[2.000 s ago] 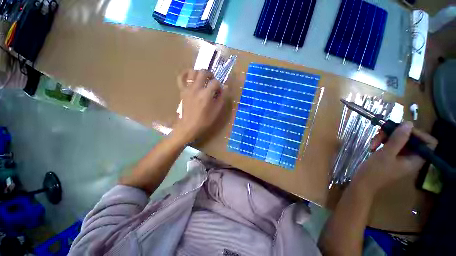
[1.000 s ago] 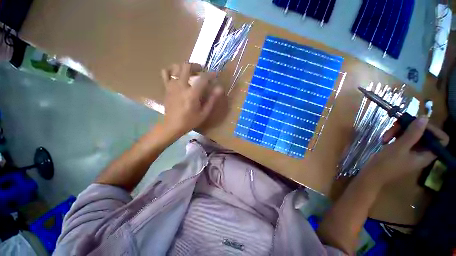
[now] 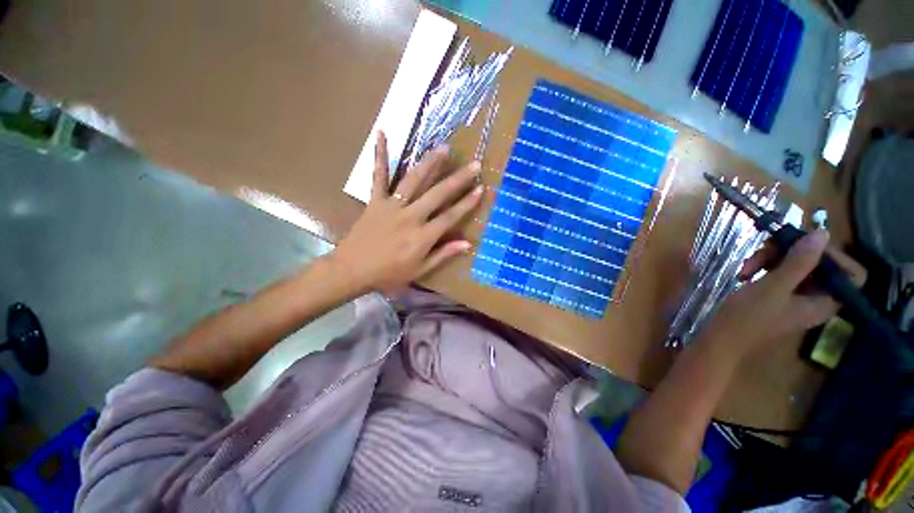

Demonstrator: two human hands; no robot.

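A bright blue solar cell string [image 3: 571, 200] lies flat on the glossy brown board in front of me. A thin silver bus ribbon [image 3: 645, 232] runs along its right edge. My left hand [image 3: 409, 222] lies palm down with fingers spread, left of the string, its fingertips by the left ribbon pieces [image 3: 453, 100]. Whether a ribbon is under its fingers is hidden. A white strip [image 3: 403, 105] lies beside that bundle. My right hand [image 3: 799, 286] holds the soldering iron [image 3: 777, 222] above the right ribbon bundle [image 3: 717, 263], tip pointing up-left, away from the string.
Dark cell pieces [image 3: 747, 62] lie on the pale mat [image 3: 692, 105] behind the string. A yellowish sponge [image 3: 831, 342] sits at the right. Red and yellow handles [image 3: 895, 471] show at the lower right. A grey round housing [image 3: 890, 200] stands at the far right.
My left hand has gone from curled fingers at the left bundle to spread flat nearer the string. The view has shifted. The iron stays held over the right bundle.
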